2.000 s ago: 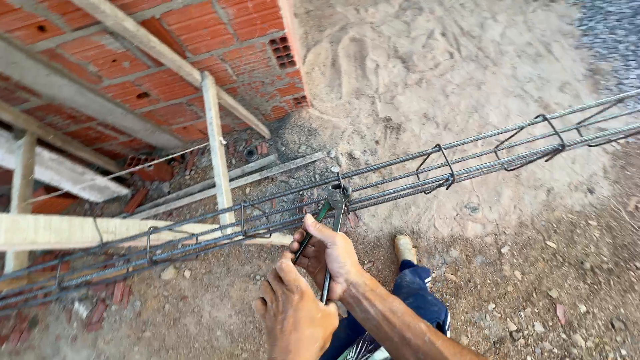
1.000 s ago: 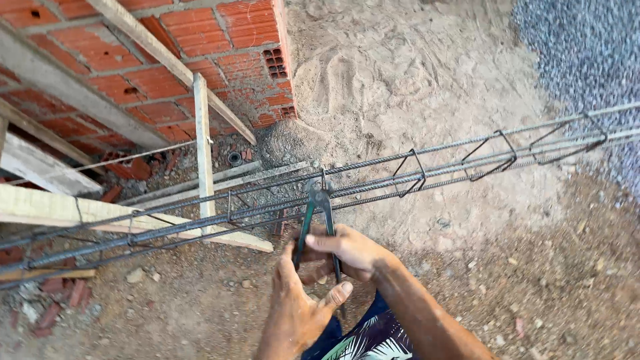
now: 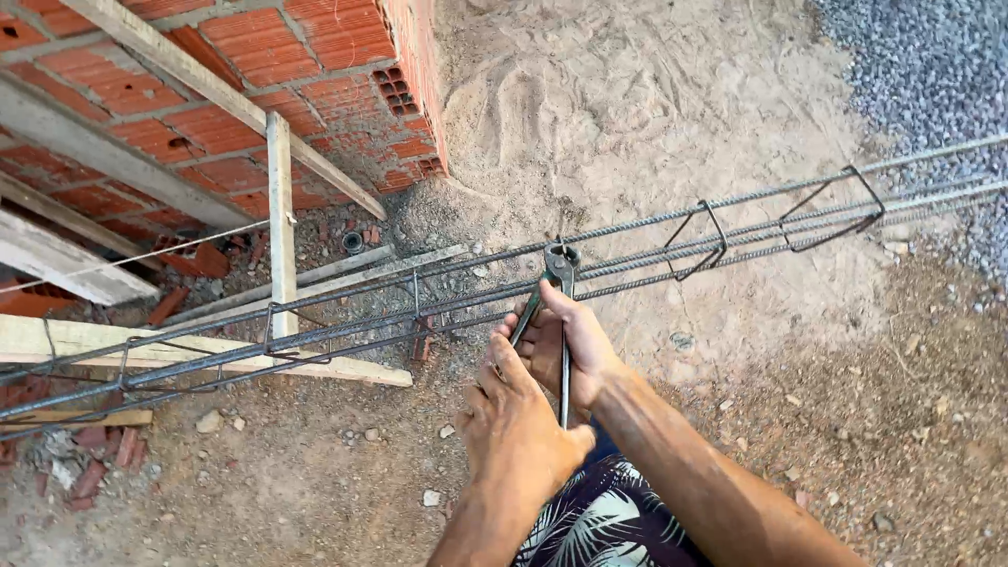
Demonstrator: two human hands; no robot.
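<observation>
A long rebar cage with wire stirrups crosses the view at a slant. The jaws of steel tower pincers are at its upper bar, near the middle, where a short tie wire sticks up. My right hand is around the pincers just below the jaws, thumb on top. My left hand is lower down, at the handles, its fingers partly curled; it covers part of the tool, and its exact hold is hidden. The handles stand somewhat apart.
A hollow-brick wall stands at the upper left, with a wooden frame post and a pale board near the cage. A string runs to the post. Broken brick lies lower left, sand beyond, gravel upper right.
The pincers stay at the cage, and both hands remain by their handles. The lower leg and shoe seen two seconds ago are out of sight. The view has shifted.
</observation>
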